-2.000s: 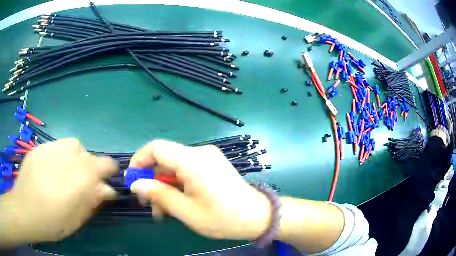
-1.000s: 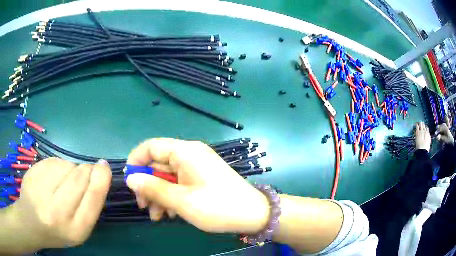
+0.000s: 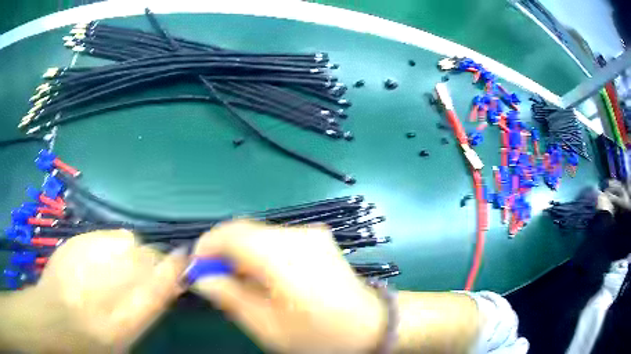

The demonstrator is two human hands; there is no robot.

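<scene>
My right hand (image 3: 284, 276) is closed on a blue-and-red end piece (image 3: 209, 268); only its blue part shows between the fingers. My left hand (image 3: 104, 287) is closed with its fingertips right beside the blue part; a dark thing shows at the fingertips, but the hands blur and hide what it grips. The near bundle of black cables (image 3: 332, 214) lies beneath and behind both hands, with blue-and-red end pieces (image 3: 48, 202) at its left ends.
The far bundle of black cables (image 3: 187, 66) has gold tips at its left. Small black caps (image 3: 391, 84) lie mid-table. A red cable (image 3: 479, 221) lies beside the loose pile of end pieces (image 3: 515, 159). Another person's hand (image 3: 612, 198) is at far right, by dark short parts (image 3: 571, 213).
My hands have come together, the left fingertips now beside the blue part. The red part no longer shows in my right hand. The whole view has shifted slightly.
</scene>
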